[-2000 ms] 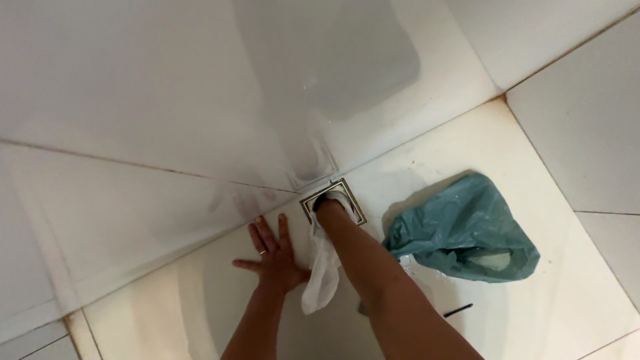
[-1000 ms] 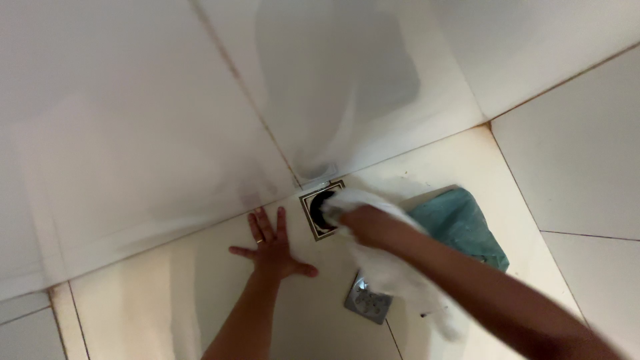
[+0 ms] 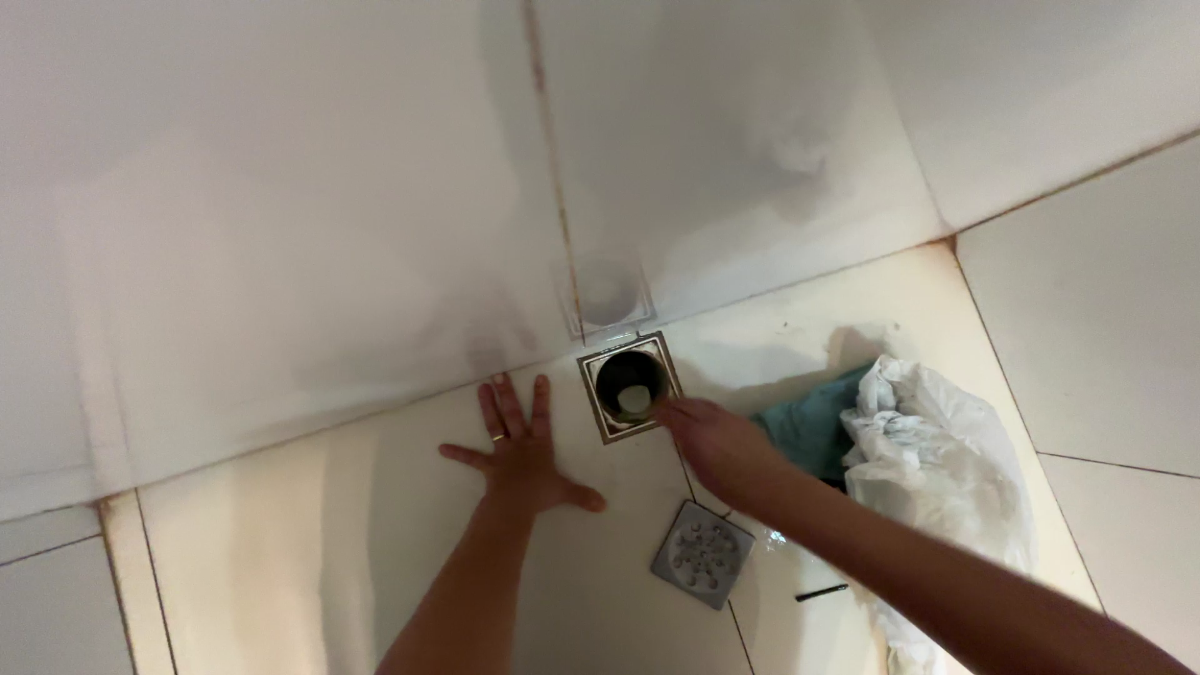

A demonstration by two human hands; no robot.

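Note:
A square metal floor drain frame (image 3: 608, 433) surrounds a round dark drain hole (image 3: 623, 375) beside the wall; something pale shows inside the hole. My right hand (image 3: 712, 441) is at the drain's right edge, its fingertips near the rim; whether they grip anything cannot be made out. Left of the drain, my left hand (image 3: 521, 461) lies flat on the tiled floor with fingers spread and a ring on one finger. The square metal drain cover (image 3: 703, 554) with round holes lies on the floor below the drain.
A crumpled white plastic bag (image 3: 937, 459) lies at the right, partly over a teal plastic bag (image 3: 814, 427). A thin black stick-like object (image 3: 821, 592) is on the floor near my right forearm. The tiled wall (image 3: 328, 234) rises just behind the drain.
My right hand has come out of the drain and let go of the white plastic, which now lies on the teal bag. My left hand stays spread on the floor.

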